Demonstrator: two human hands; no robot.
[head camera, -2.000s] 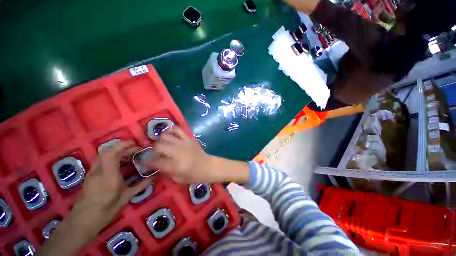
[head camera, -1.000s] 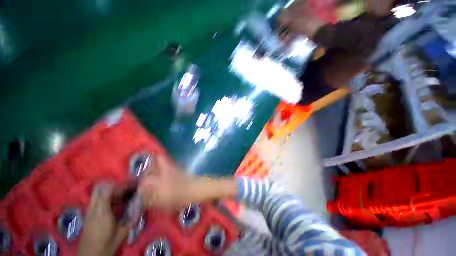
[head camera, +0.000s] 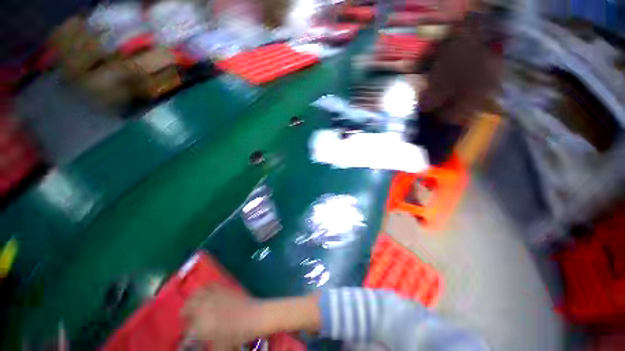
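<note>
The red pocketed tray (head camera: 154, 315) lies at the bottom edge, mostly cut off and blurred. My right hand (head camera: 223, 319) is over it, fingers pointing left and down; blur hides whether it holds anything. My left hand is out of the picture. Part of a shiny watch case (head camera: 259, 344) shows at the bottom edge beside my right wrist. The white squat bottle (head camera: 260, 218) stands on the green belt beyond the tray. Shiny clear film scraps (head camera: 336, 218) lie to its right.
Two dark watch units (head camera: 256, 158) lie on the green belt (head camera: 185, 185). A long white sheet (head camera: 366, 151) lies farther on, near a seated person (head camera: 456, 75). An orange stool (head camera: 438, 192) stands right of the belt. Another red tray (head camera: 271, 63) and cartons (head camera: 147, 72) are at the back.
The view has tilted up along the belt and is blurred. The tray, bottle and scraps sit lower in the picture. My left hand and most watch cases have dropped out of view.
</note>
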